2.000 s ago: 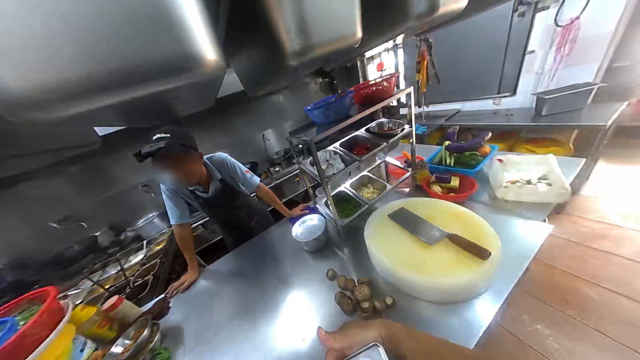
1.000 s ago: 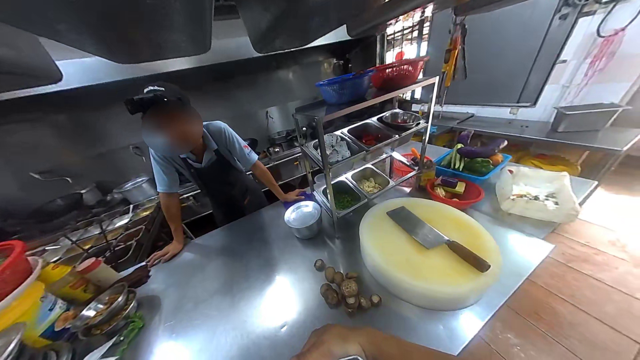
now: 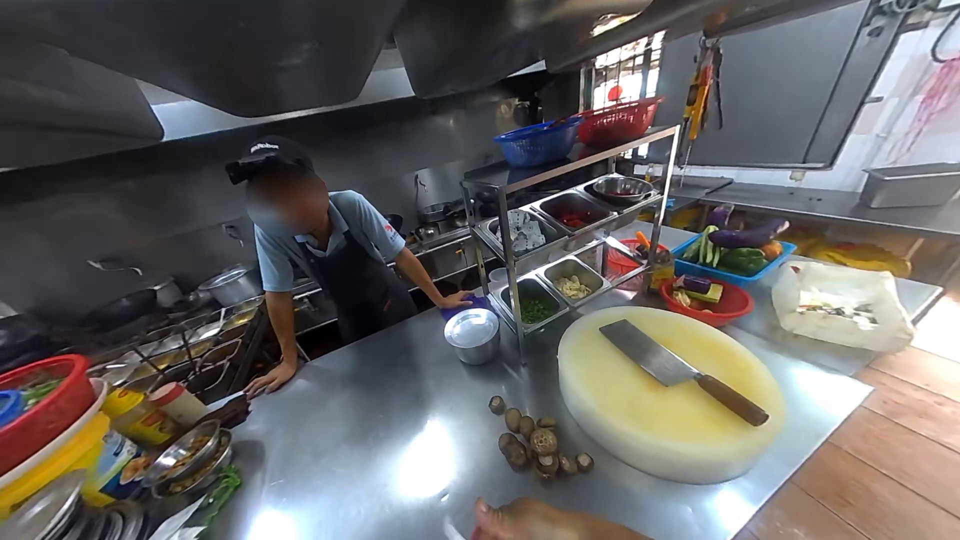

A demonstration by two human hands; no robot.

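My right hand [image 3: 525, 519] is at the bottom edge, partly cut off, with its forearm reaching in from the lower right; whether it holds anything cannot be told. My left hand is out of view. Just beyond my right hand, a pile of brown mushrooms [image 3: 543, 441] lies on the steel table [image 3: 360, 442]. Right of the pile stands a thick round cutting board [image 3: 675, 457], and a cleaver with a wooden handle [image 3: 660, 360] lies flat on it. A lidded metal pot [image 3: 472, 337] sits behind the mushrooms.
Across the table a person [image 3: 337, 247] leans with both hands on its edge. A steel rack [image 3: 517, 277] holds ingredient pans. At right are a red bowl [image 3: 724, 311], a blue vegetable basket [image 3: 776, 262] and a white container [image 3: 840, 300]; at left, metal bowls [image 3: 180, 457].
My right hand sits lower in view than two seconds ago, and the pale-edged flat object seen by it then no longer shows clearly. The view has shifted somewhat.
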